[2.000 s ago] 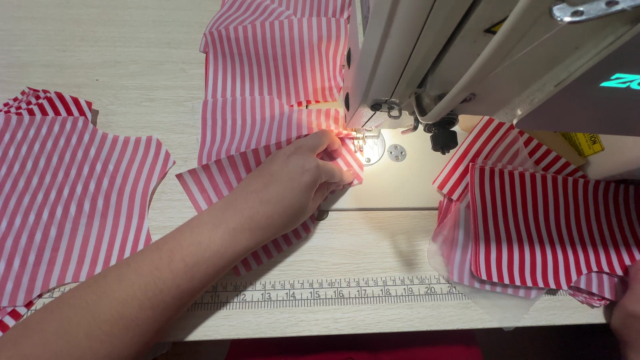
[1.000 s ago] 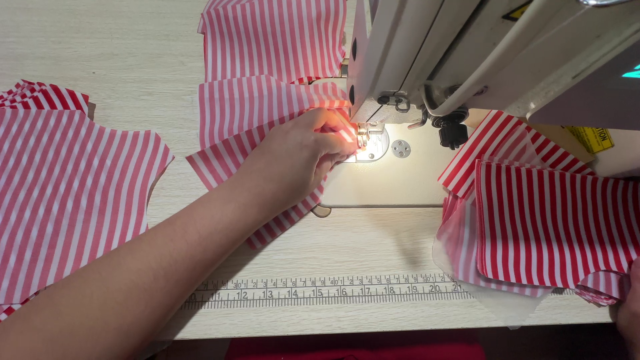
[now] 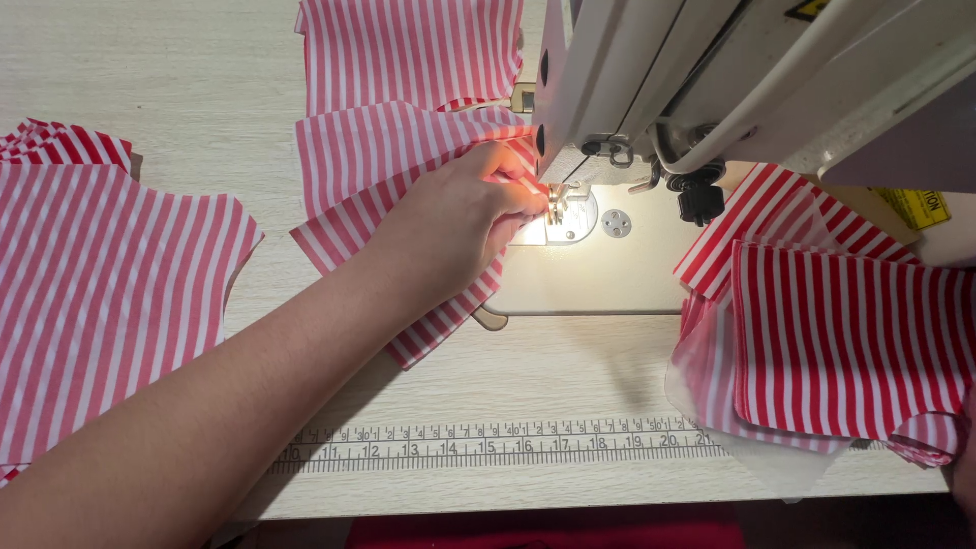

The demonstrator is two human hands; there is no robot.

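Observation:
My left hand (image 3: pixel 465 213) pinches the edge of a red-and-white striped fabric piece (image 3: pixel 358 164) just left of the presser foot (image 3: pixel 558 204) of a sewing machine (image 3: pixel 633 84). The machine's lamp lights its needle plate (image 3: pixel 581 221) and my fingertips. More striped fabric (image 3: pixel 412 53) lies behind the held piece. Only a sliver of my right hand (image 3: pixel 967 450) shows at the right edge, beside a pile of striped fabric pieces (image 3: pixel 846 343); its fingers are out of view.
Striped cut pieces (image 3: pixel 114 282) are stacked at the left. A measuring tape scale (image 3: pixel 488 450) runs along the table's front edge (image 3: pixel 610 499). A dark knob (image 3: pixel 700 204) sticks out below the machine arm, and a yellow warning label (image 3: pixel 919 207) is at the right.
The fabric by the presser foot has shifted away from the foot to the left, with my left hand still pinching it. The right hand stays at the right edge.

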